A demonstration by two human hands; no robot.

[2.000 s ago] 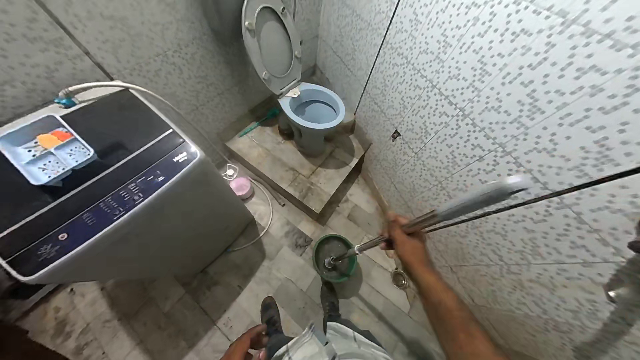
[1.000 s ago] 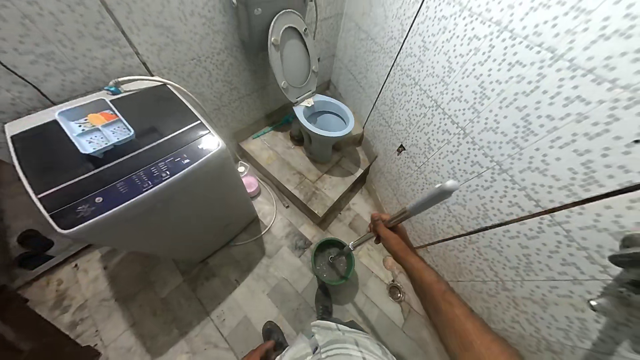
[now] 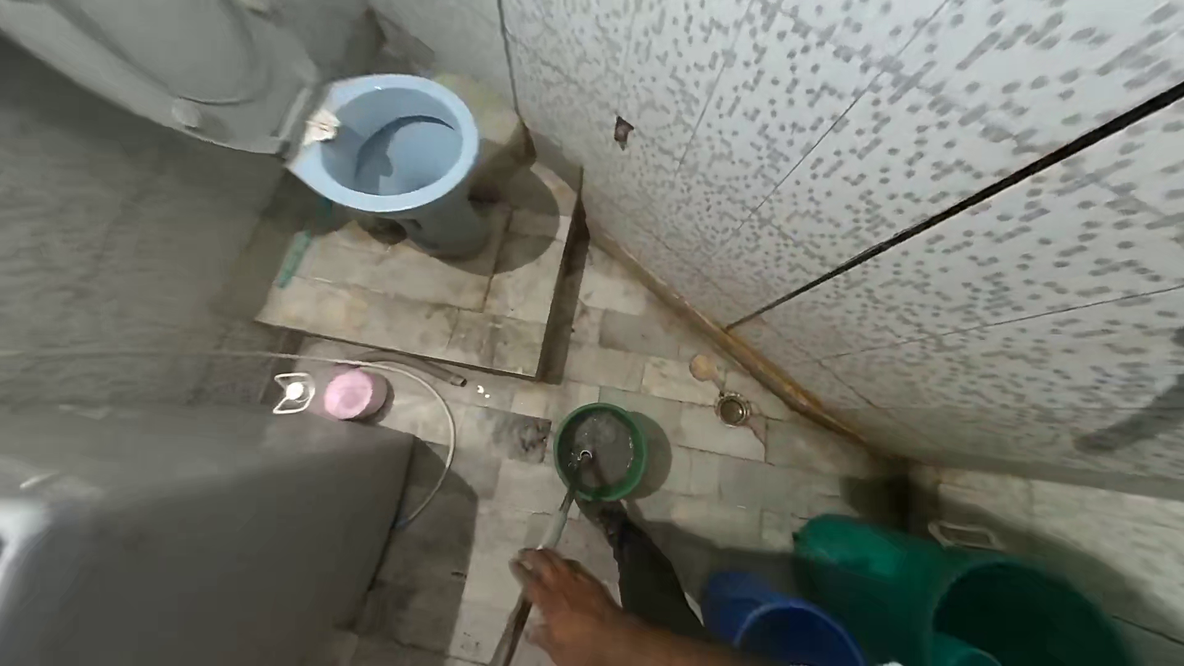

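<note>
My right hand [image 3: 575,606], low in the view, is closed around a long stick with a light-coloured upper section [image 3: 557,525]. The stick's far end rests inside a round green tub [image 3: 638,462] that holds greyish water. The tub stands on the tiled floor, just ahead of my dark shoe [image 3: 603,518]. What is fixed to the stick's end under the water cannot be told. My left hand is out of view.
A blue toilet bowl [image 3: 407,190] with raised lid stands on a tiled step [image 3: 407,287]. A washing machine [image 3: 213,536], hose [image 3: 451,435] and pink container [image 3: 351,395] are left. A floor drain [image 3: 732,409], blue bucket [image 3: 786,620] and green drum [image 3: 879,555] are right.
The stick leaned to the right before and now slants down towards me, my right hand with it. My left hand, partly seen before, has left the view. The view has shifted right and down.
</note>
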